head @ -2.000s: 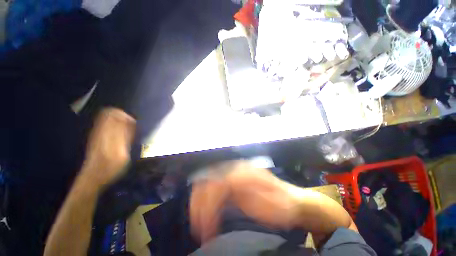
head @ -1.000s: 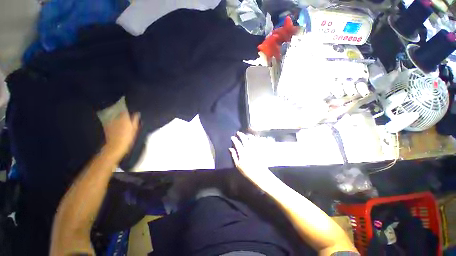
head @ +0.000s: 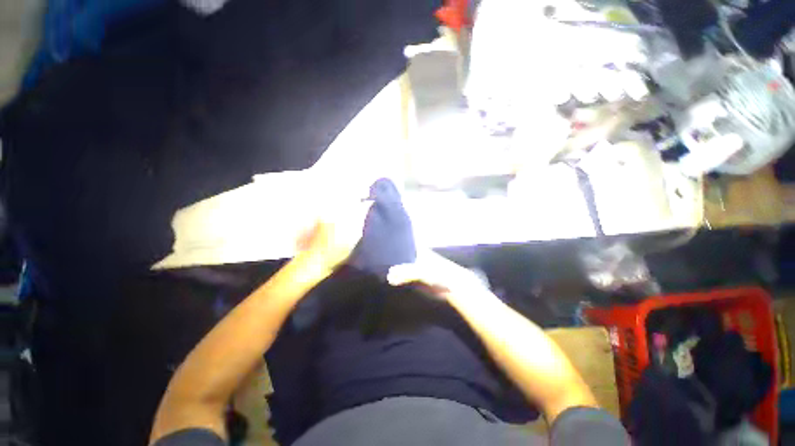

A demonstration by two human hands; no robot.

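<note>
A dark navy garment piece (head: 388,228) stands up between my hands at the table's front edge, its lower part running down into my lap. My left hand (head: 329,242) is at its left side, partly washed out by glare. My right hand (head: 429,272) is at its right side, with fingers on the cloth. The large dark pile of garment pieces (head: 174,131) covers the left of the table. The white overlock machine (head: 523,96) stands right of the hands, its grey side plate (head: 436,87) at its left.
The white tabletop (head: 253,218) shows between pile and machine. A dark strip (head: 589,199) crosses its right part. A white fan (head: 741,118) stands farther right. Below the edge are a crumpled plastic bag (head: 617,266) and a red basket (head: 765,348) holding dark cloth.
My left hand has left the pile and moved right to the table's front centre. My right hand has moved slightly down. The cloth left of the machine now stands bunched between both hands.
</note>
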